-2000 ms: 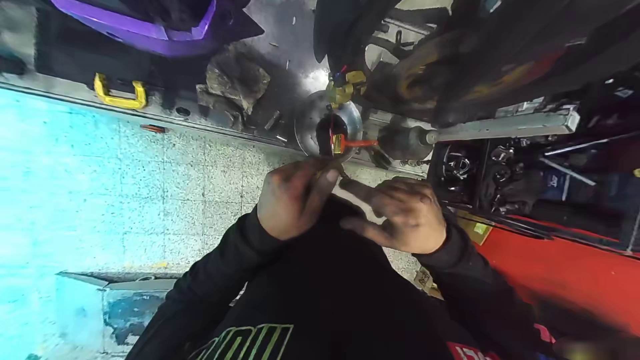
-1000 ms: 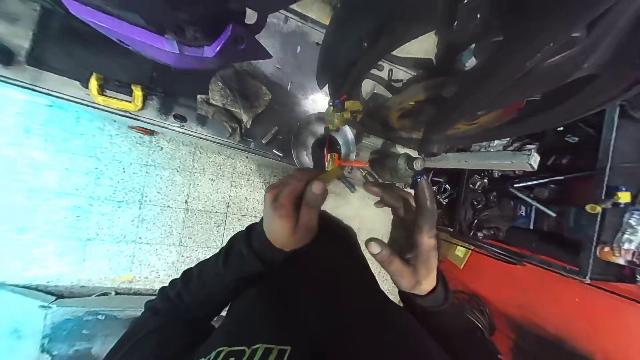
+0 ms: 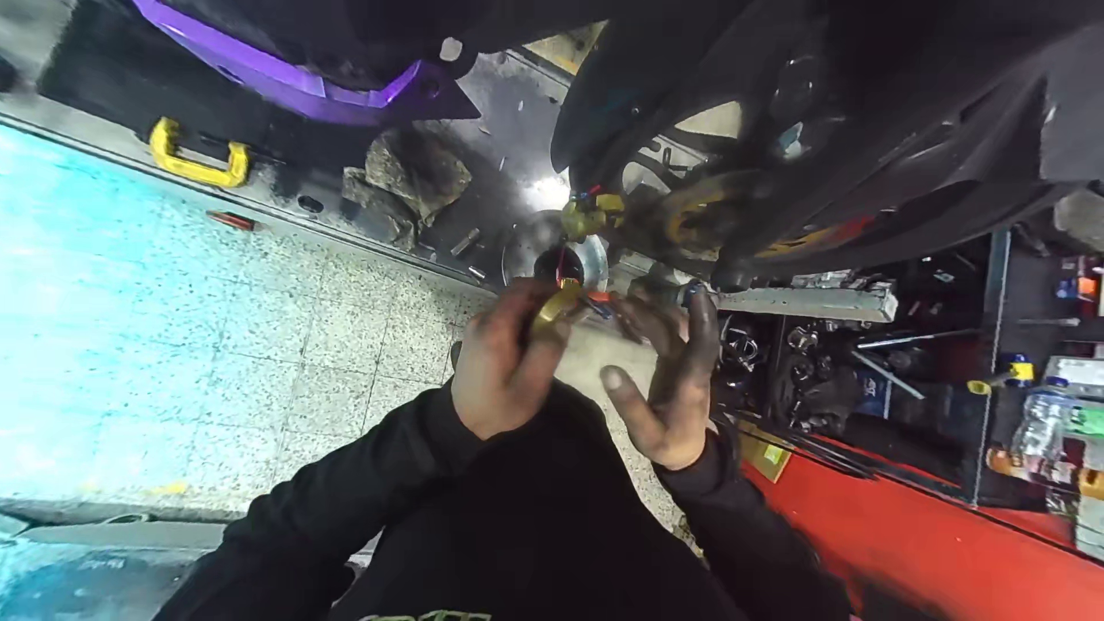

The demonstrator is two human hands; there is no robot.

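My left hand pinches a small yellow piece between thumb and fingers; its exact kind cannot be told. My right hand is raised beside it with thumb and fingers apart, close to an orange part. Its fingertips are near a dark cylindrical part, and whether they touch it cannot be told. Behind my hands lies a round metal dish with a dark middle. A yellow fitting is at the dish's far edge.
Black vehicle bodywork overhangs the far right, above a metal bar. Rough stones, a yellow handle and a purple panel are at the left. Tools and a plastic bottle fill a red-sided tray at the right.
My right hand has gone from fingers stretched toward my left hand to raised, with thumb and fingers spread. My left hand stays near the dish, the yellow piece now showing between its fingers.
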